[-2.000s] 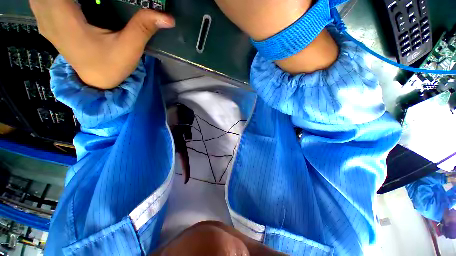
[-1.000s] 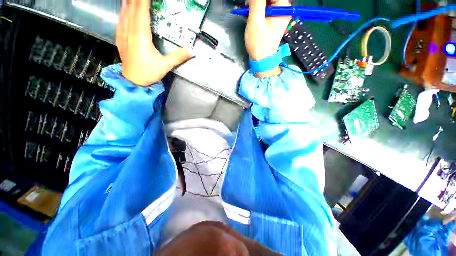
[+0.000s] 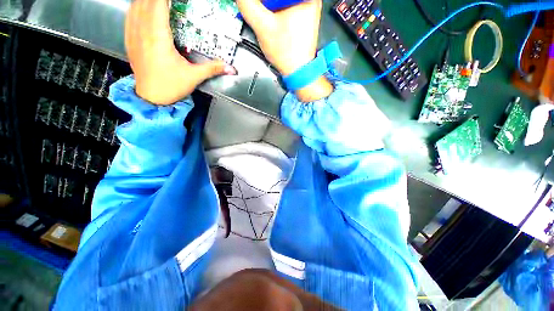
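A green circuit board (image 3: 206,29) lies at the top, partly cut off by the picture's edge. My left hand (image 3: 159,61) is around its left side, with the thumb across its near edge. My right hand (image 3: 285,35) is at the board's right side, its fingers partly cut off at the top. It holds a blue pen (image 3: 280,3), of which only a short part shows. A black plug or lead (image 3: 254,47) is at the board's near right corner. A metal plate with a slot (image 3: 243,85) is under the board.
A remote control (image 3: 383,48) lies right of my right hand. Beyond are a tape roll (image 3: 499,46), more green boards (image 3: 460,144) and an orange box (image 3: 536,61). A blue cord (image 3: 425,42) runs from my right wrist strap (image 3: 311,68). A black rack of boards (image 3: 73,127) stands below left.
My right hand has moved left and down to the board's side; the pen, in full view earlier, is mostly out of the picture. My left thumb is now on the board's near edge.
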